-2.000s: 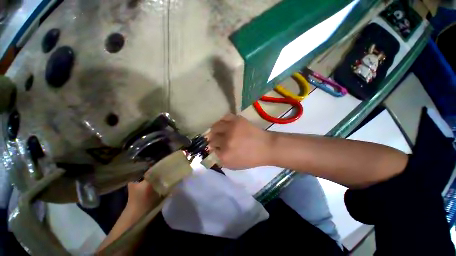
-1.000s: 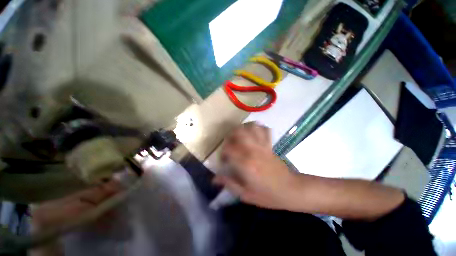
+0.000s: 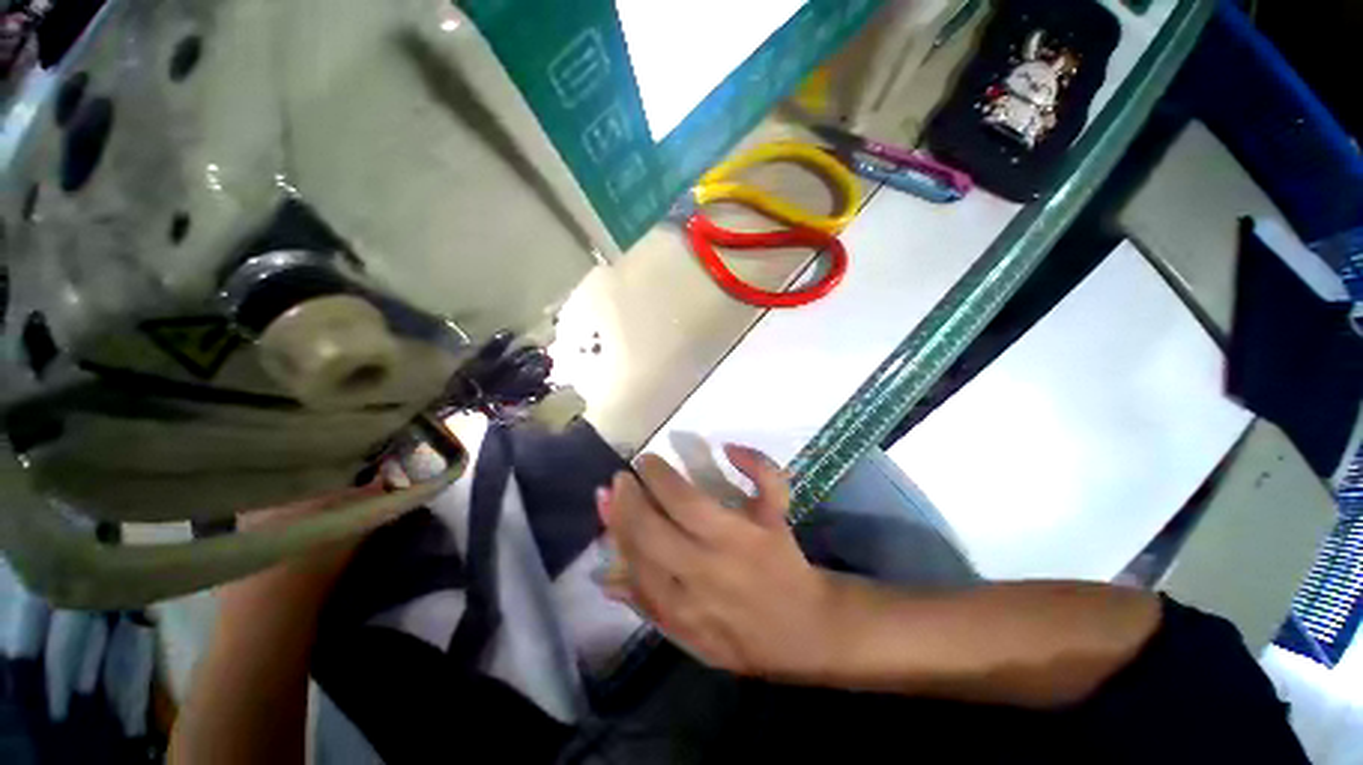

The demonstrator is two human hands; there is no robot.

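A dark cloth with pale pieces (image 3: 561,478) runs from under the presser foot (image 3: 516,371) down over the table edge, in loose folds. My right hand (image 3: 710,568) lies at the cloth's right side, fingertips at its edge; whether they pinch it is hidden. My left hand (image 3: 307,516) is mostly hidden behind the machine's cream curved bar (image 3: 284,553), near the cloth's left side; its fingers cannot be made out well. The cream sewing machine head (image 3: 322,150) fills the upper left, its lamp lighting the plate beside the foot.
Scissors with red and yellow handles (image 3: 770,269) lie on the machine bed, beside slim pink and blue-grey snips (image 3: 904,168). A black case with a rabbit picture (image 3: 1031,97) is behind them. A green-taped table edge (image 3: 987,269), a white surface (image 3: 1076,419) and dark cloth (image 3: 1300,359) are to the right.
The view has shifted. My right hand has moved back from beside the needle to the cloth nearer me. More dark cloth and folds now show below the foot, where the white piece was prominent.
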